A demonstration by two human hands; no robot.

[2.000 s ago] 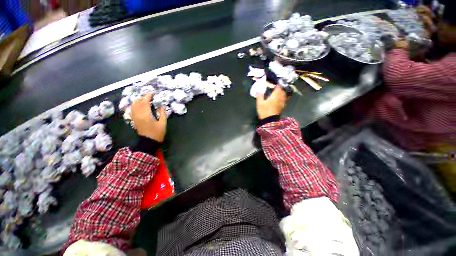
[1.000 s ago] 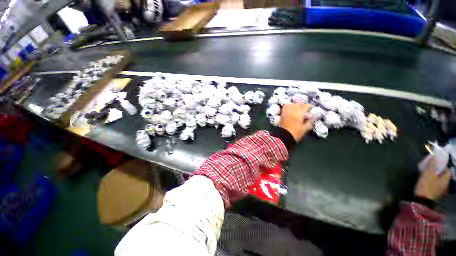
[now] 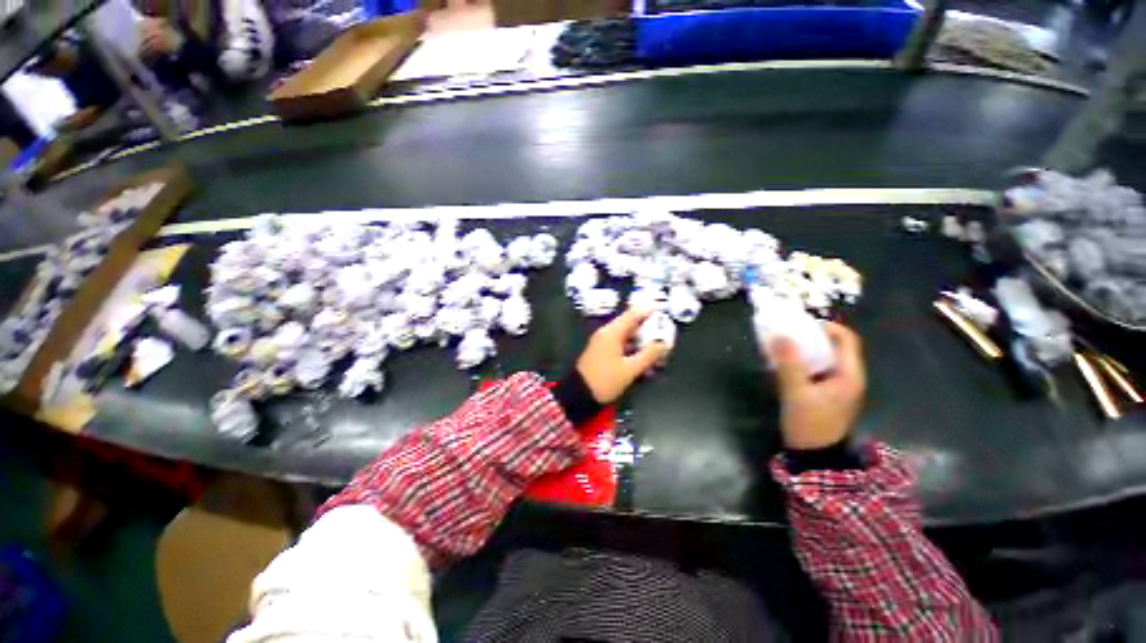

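Observation:
My left hand (image 3: 616,361) holds a ruffled grey-white piece (image 3: 656,332) between its fingertips, just below the centre group of pieces (image 3: 672,251). My right hand (image 3: 819,383) is shut on a white glue bottle (image 3: 792,329), its blue tip pointing up and left at the centre group. The tip and the held piece are apart. Small cream pieces (image 3: 823,279) lie at the right end of the centre group. A large pile of ruffled pieces (image 3: 365,295) lies to the left. A red mat (image 3: 584,471) lies under my left wrist at the bench edge.
A metal bowl (image 3: 1056,286) heaped with grey pieces stands far right, with thin tan sticks (image 3: 1103,383) and a crumpled white thing (image 3: 1031,320) before it. A cardboard tray (image 3: 107,286) is far left. Beyond the belt (image 3: 566,132) are a brown tray (image 3: 346,65) and a blue crate (image 3: 779,35).
The view has swung back to the right. My right hand has come in from the far right with the bottle. My left hand has left the centre group and now holds a piece.

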